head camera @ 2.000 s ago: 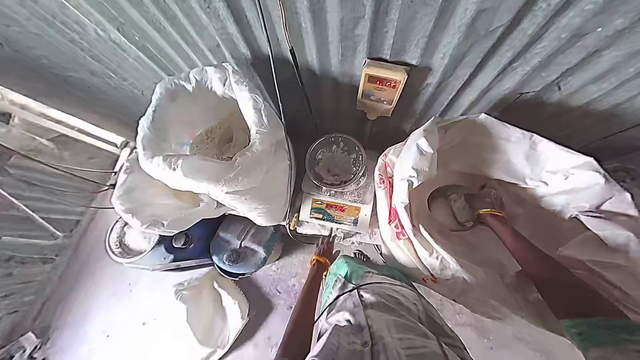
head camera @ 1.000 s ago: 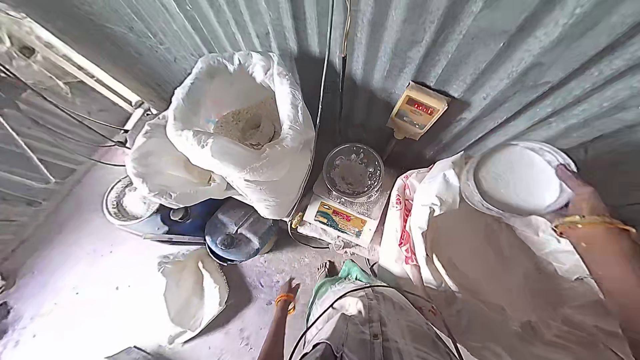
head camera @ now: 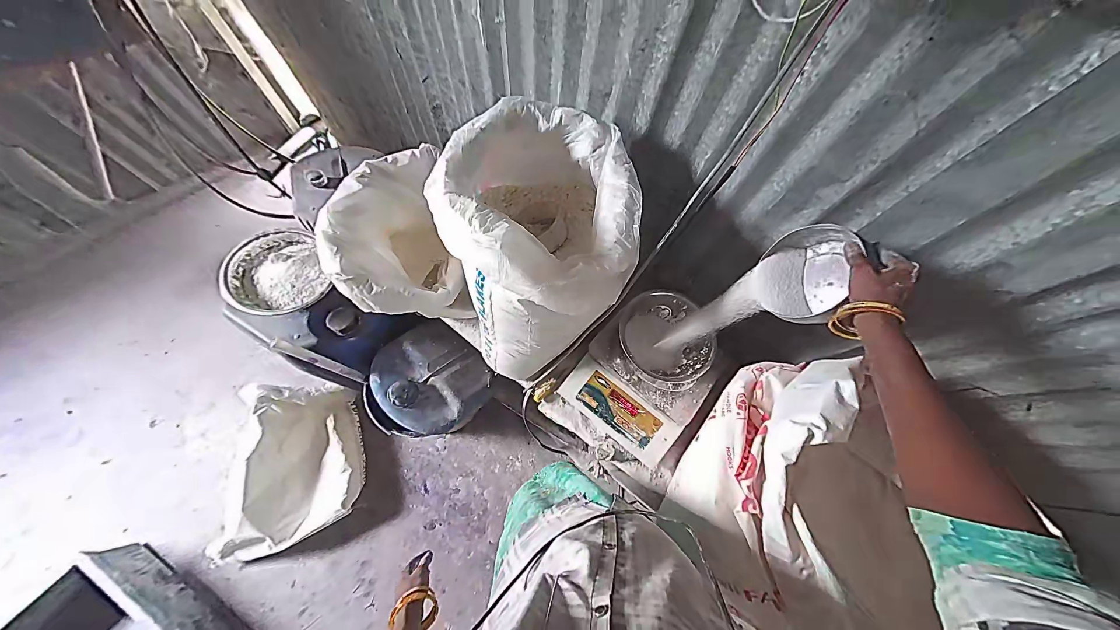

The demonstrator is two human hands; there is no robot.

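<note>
My right hand [head camera: 879, 284] grips a round metal bowl [head camera: 801, 271] at its far-right side and holds it tilted toward the left. White powder [head camera: 713, 319] streams from it into a clear round container [head camera: 643, 337], which stands on a weighing scale [head camera: 621, 411]. Below the bowl and to the right of the scale is a large white sack [head camera: 726, 446] with red print. At the bottom edge, over the floor, my left hand [head camera: 416, 582] hangs low with nothing visible in it; its fingers are too small and partly seen to judge.
Two open white sacks, a tall one [head camera: 525, 289] and a shorter one [head camera: 376, 236], stand left of the scale. Beside them are blue plastic jerrycans [head camera: 429, 376] and a basin of white powder [head camera: 289, 276]. An open sack [head camera: 297, 472] lies on the floor. A cable crosses near the scale by the corrugated wall [head camera: 875, 131].
My right hand was inside the right sack, then lifted a bowl of powder above it. The bowl is now tilted beside the scale and powder pours out. The view has swung markedly.
</note>
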